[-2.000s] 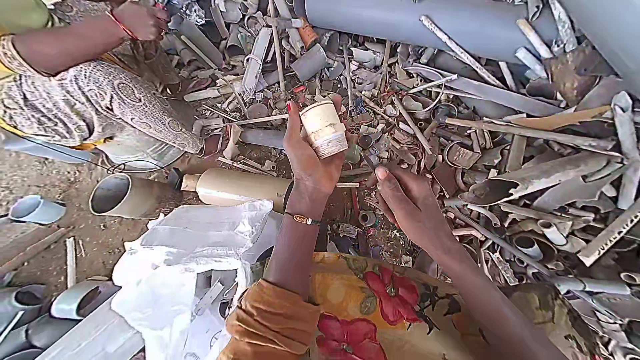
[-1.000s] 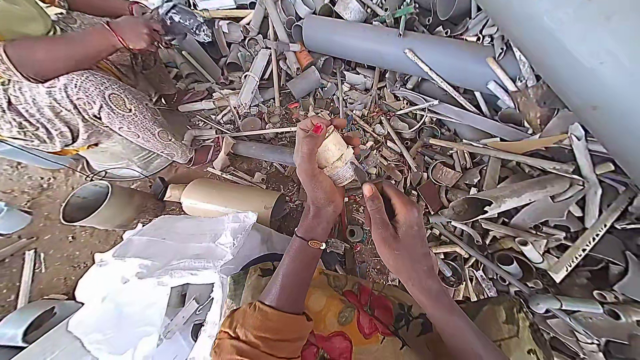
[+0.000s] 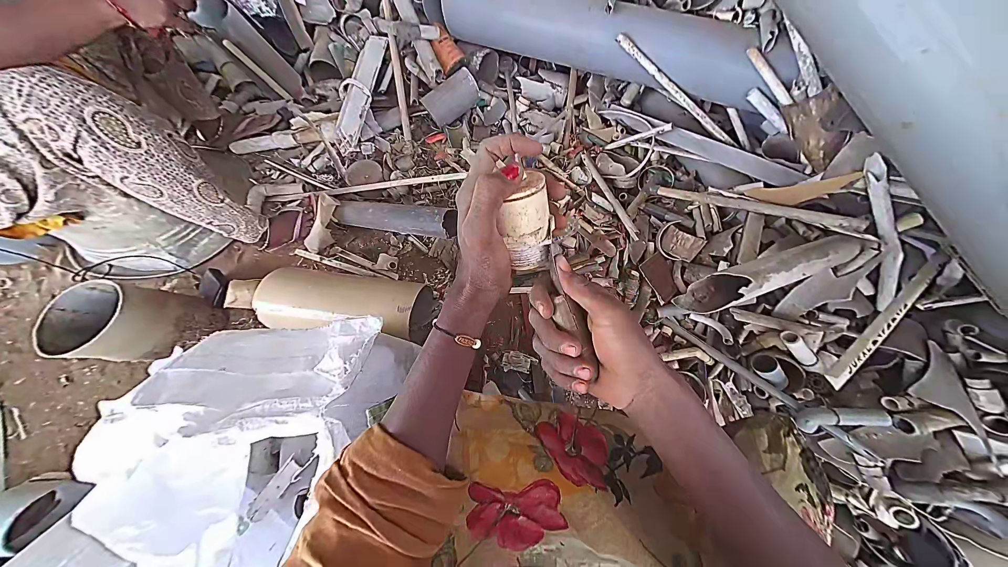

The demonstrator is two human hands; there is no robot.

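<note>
My left hand point(image 3: 490, 213) grips a cream-coloured plastic pipe fitting point(image 3: 524, 220) with a capped top and a ridged lower rim, tilted slightly. Fingers wrap its far side and the thumb lies near the top. Just below and to the right, my right hand point(image 3: 579, 331) is closed around the handle of a dark tool point(image 3: 573, 315), likely a knife. The tool's upper end meets the fitting's lower right edge. Most of the handle is hidden by my fingers, and the blade's shape is not clear.
Broken plastic pipe pieces point(image 3: 819, 268) cover the ground ahead and right. A large grey pipe point(image 3: 598, 39) lies across the back. A beige cylinder point(image 3: 339, 299), an open pipe section point(image 3: 87, 319) and a white sack point(image 3: 213, 441) are at left. Another person's hand point(image 3: 157, 12) is at upper left.
The fitting has turned from its tilt of one second ago to stand more upright in my left hand. My right hand keeps hold of the tool below it.
</note>
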